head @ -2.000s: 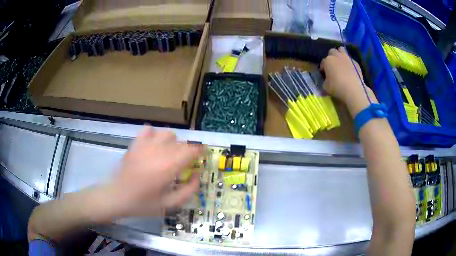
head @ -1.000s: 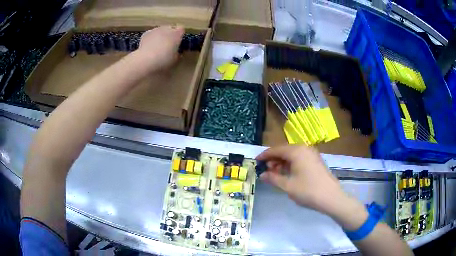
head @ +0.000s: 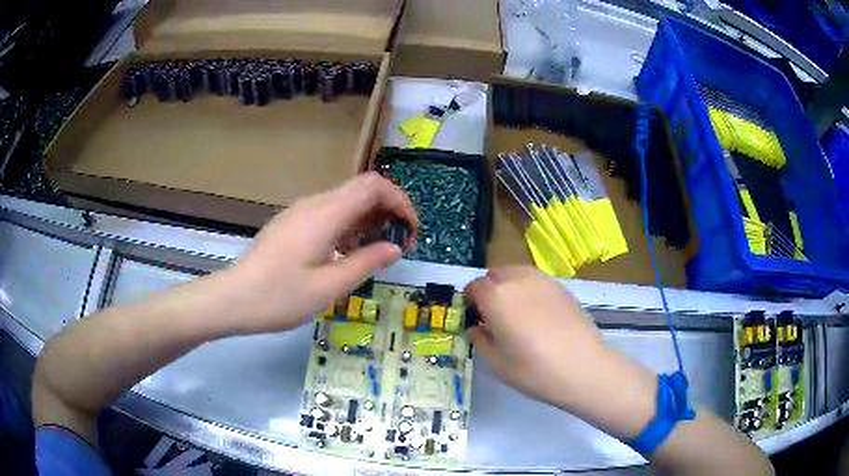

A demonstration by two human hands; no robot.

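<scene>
The cream circuit board panel (head: 384, 390), two long halves side by side, lies on the pale surface with yellow and orange parts near its top. My left hand (head: 321, 246) is above the panel's upper left, at the black tray's edge, its fingers closed on a dark cylindrical capacitor (head: 397, 232). My right hand (head: 521, 321) is at the panel's upper right edge. Its fingertips hold a small black component (head: 471, 316) beside the yellow parts. Its lower end and leads are hidden.
Behind the rail (head: 596, 296) stand a carton of dark capacitors (head: 205, 149), a black tray of small green cylinders (head: 447, 209), a carton with yellow-ended plates (head: 568, 218) and a blue bin (head: 717, 246). Another board panel (head: 768, 372) lies at right. A blue cord (head: 656, 242) runs to my right wrist.
My left hand has come back from the capacitor carton towards the panel, now with a capacitor. My right hand has moved slightly left with the black component, to the panel's edge.
</scene>
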